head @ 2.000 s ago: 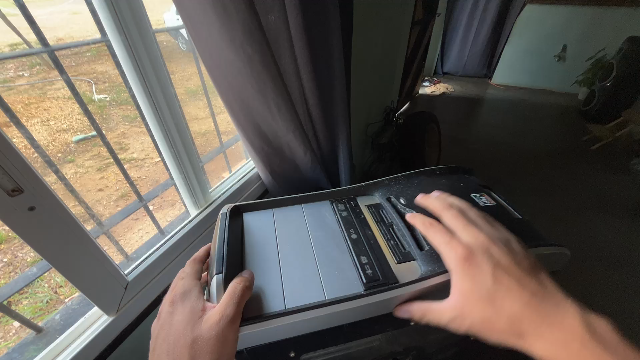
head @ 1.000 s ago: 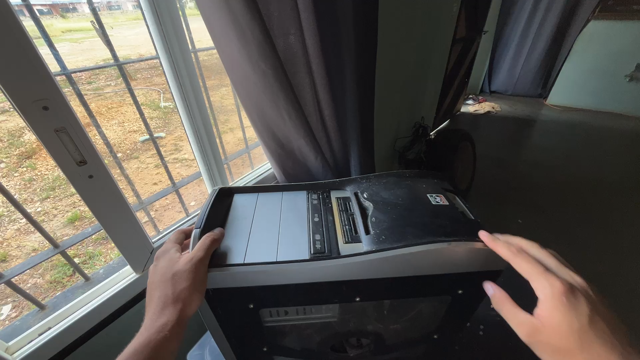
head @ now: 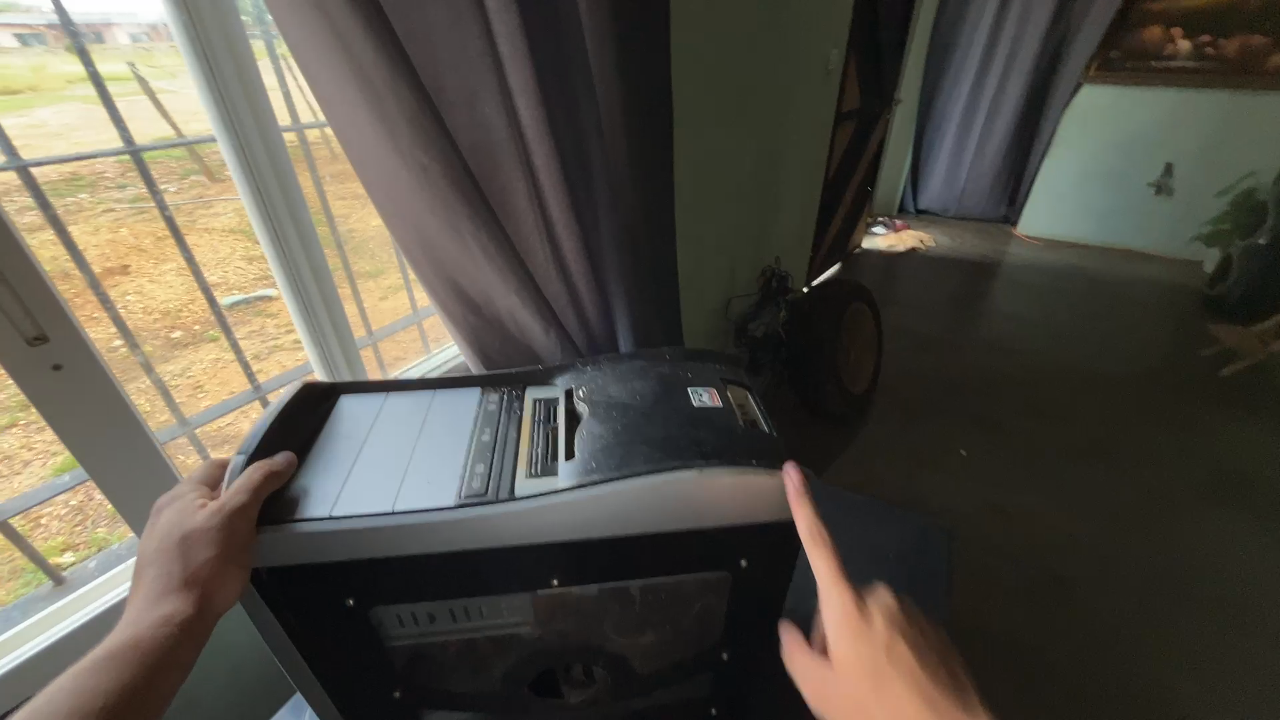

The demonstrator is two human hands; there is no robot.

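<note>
A black and silver computer tower case (head: 650,430) lies with its front panel upward. Light grey drive bay covers (head: 390,450) sit at its left part, beside a silver-framed slot panel (head: 541,440). Its side panel (head: 560,640), with screws and a see-through window, faces me. My left hand (head: 205,530) grips the case's left end, thumb on the top edge and fingers around the far side. My right hand (head: 865,630) is at the right end, its index finger extended to the front corner, thumb apart and other fingers curled; it holds nothing.
A window with bars (head: 130,150) is on the left, its frame close to my left hand. A dark curtain (head: 520,180) hangs behind the case. Beyond the right end stands a wheel (head: 845,345) on the dark floor (head: 1050,450). A plant (head: 1235,220) is far right.
My right hand has gone from over the slot panel to the case's right end, and its fingers other than the index have curled. My left hand stays on the left end. The view has shifted.
</note>
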